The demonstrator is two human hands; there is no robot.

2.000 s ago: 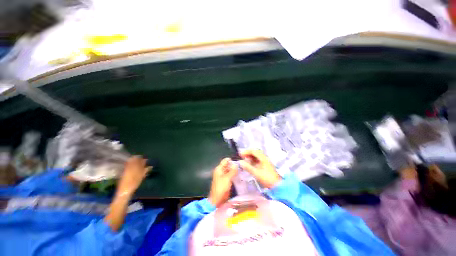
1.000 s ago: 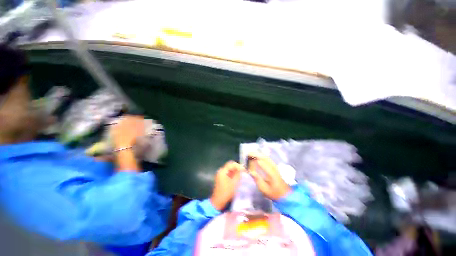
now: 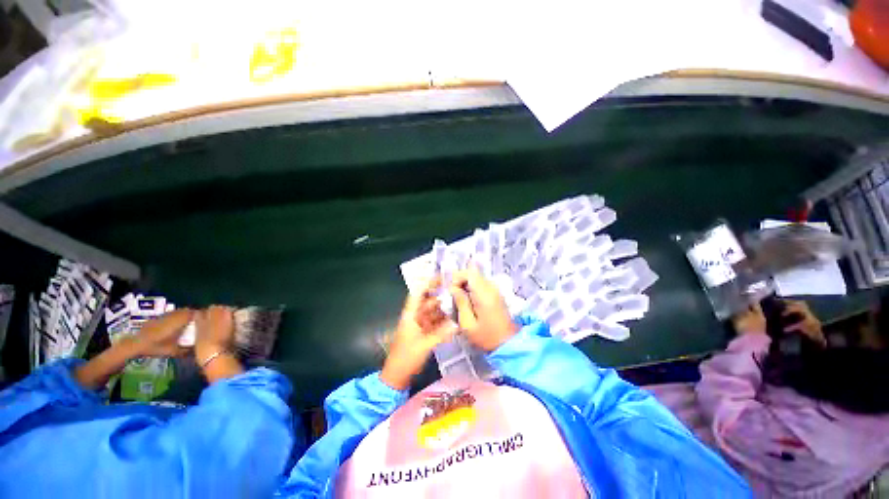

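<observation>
A fanned pile of whitish, translucent plastic sleeves [image 3: 575,268] lies on the green bench in front of me. My left hand [image 3: 419,326] and my right hand [image 3: 481,310] are close together at the pile's near left edge. The fingertips of both hands pinch a narrow whitish sleeve [image 3: 442,261] between them. Whether anything is inside it cannot be told. More translucent sleeve material [image 3: 455,359] shows below my hands, against my chest.
A white shelf [image 3: 390,44] runs across the far side. A person in blue at left handles a stack of cards [image 3: 255,331] beside green-and-white packages [image 3: 146,378]. A person in pink at right sits by a clear bag with a white label [image 3: 716,258] and a white sheet [image 3: 814,270].
The dark piece seen at my fingertips earlier no longer shows. My hands remain together beside the pile. The left neighbour's hands now hold a card stack. The view has swung and sharpened.
</observation>
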